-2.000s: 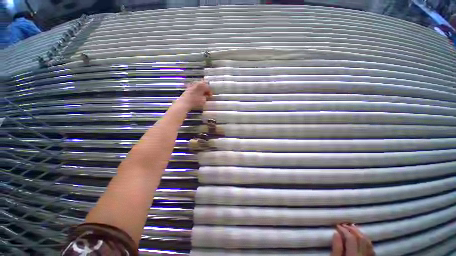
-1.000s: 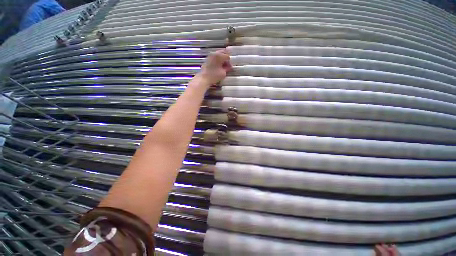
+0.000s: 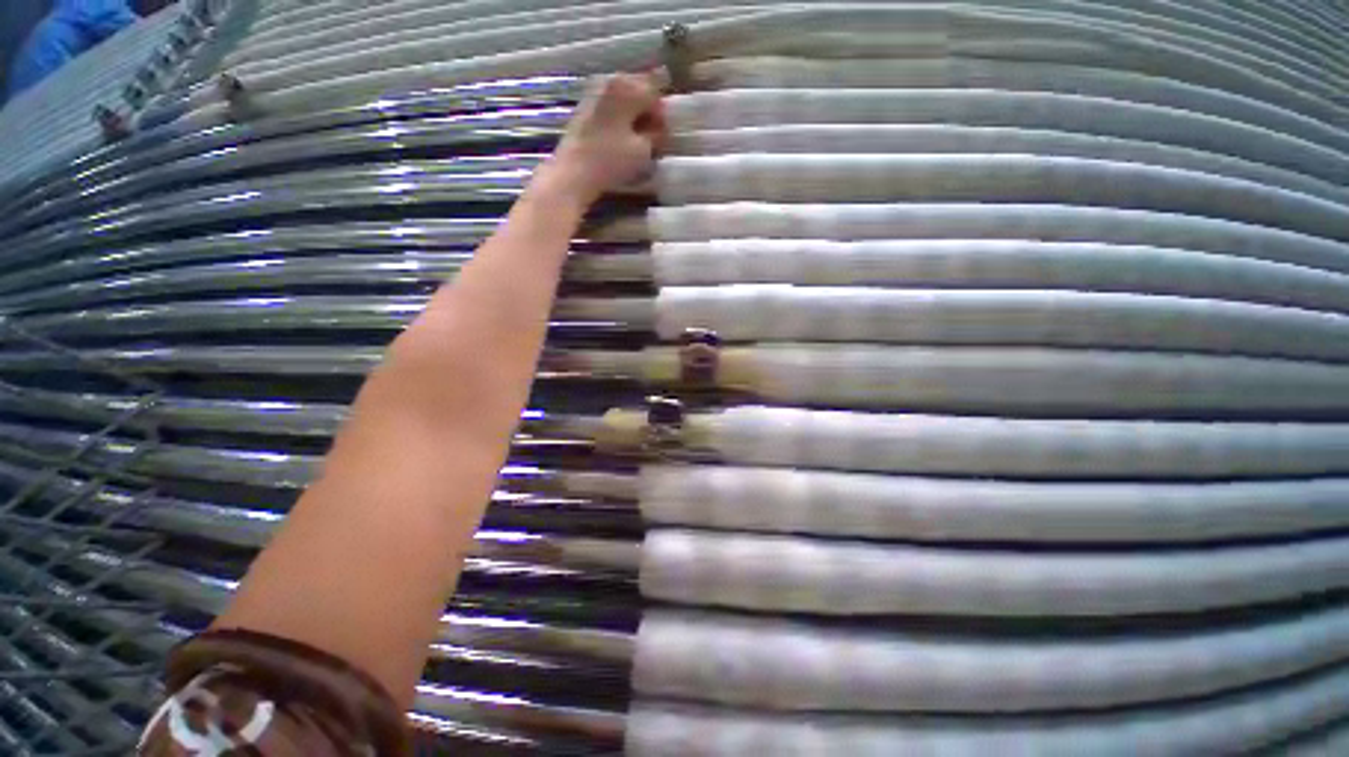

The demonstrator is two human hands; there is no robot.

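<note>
Rows of white padded tubes fill the right side. Bare steel tubes, mirror-bright with dark gaps, run to the left of them. My left hand reaches far forward, fingers curled at the ends of the white sleeves; whether it grips a sleeve end I cannot tell. A dark clip sits on one sleeve end near the middle, with a second clip just below it. Another clip is just beyond my left hand. My right hand is out of the picture.
Crossed wire racks lie along the left edge. More clips stand in a row at the upper left. A person's blue sleeve or clothing shows in the top left corner. My brown patterned cuff is at the bottom left.
The view has shifted forward and down over the tubes. My left hand has moved along the sleeve ends towards the far clip. My right hand has left the picture at the bottom.
</note>
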